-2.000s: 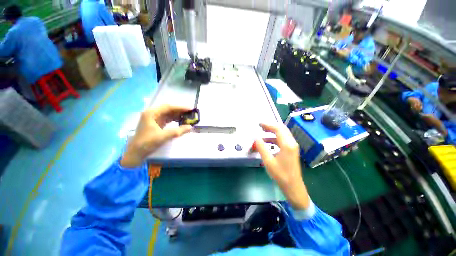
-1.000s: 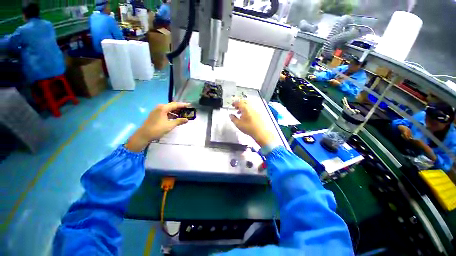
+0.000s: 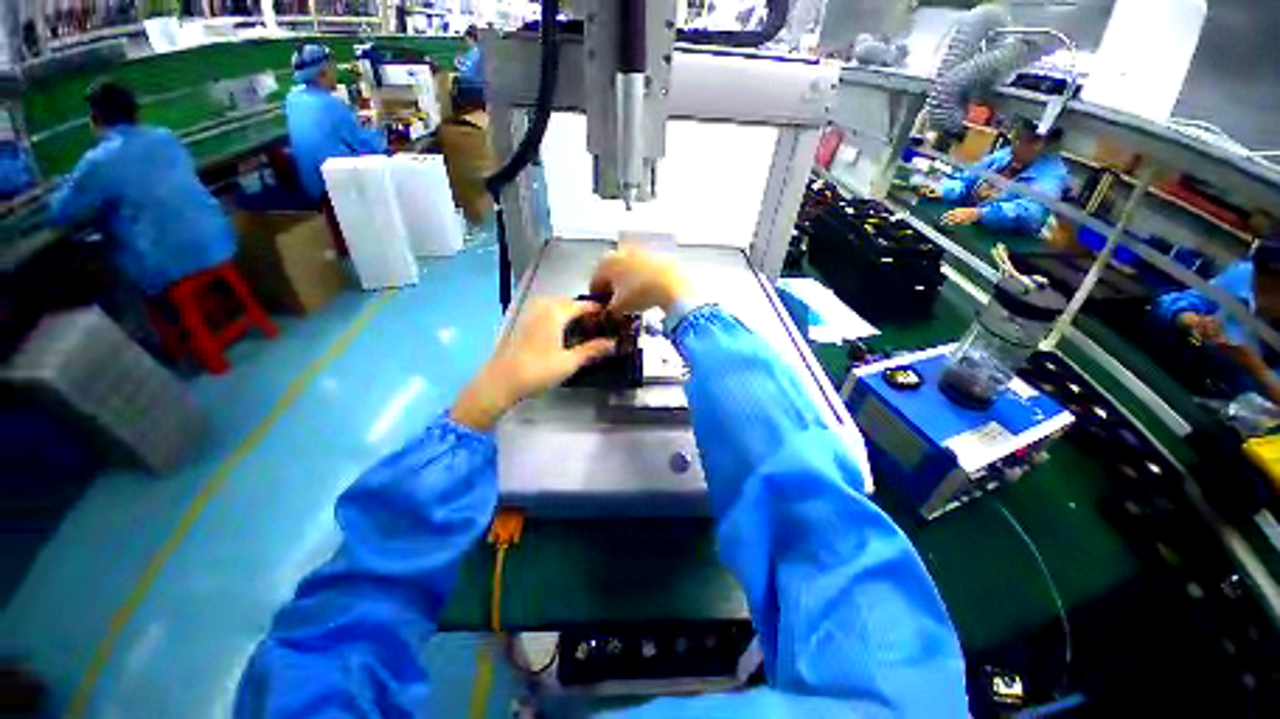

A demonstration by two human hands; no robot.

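The dark fixture (image 3: 614, 371) sits on the silver plate of the white-grey machine (image 3: 562, 457), close to its front. My left hand (image 3: 541, 351) is at the fixture's left side, thumb and fingers around its top. My right hand (image 3: 643, 281) reaches over the fixture's back, fingers bent down beside the left fingertips. A small dark part shows between the fingers, but I cannot tell whether it is the watch housing. The fingertips partly hide each other, so their grip is unclear.
The machine's metal head (image 3: 629, 141) hangs above and behind the hands. A blue controller box (image 3: 969, 429) with a clear jar (image 3: 983, 368) stands right. An orange plug (image 3: 505, 528) is at the machine's front left. Black trays (image 3: 870, 260) stand behind the box.
The fixture has come from the back of the machine top to its front. My left hand has brought the watch housing to it, and my right hand has moved left over it.
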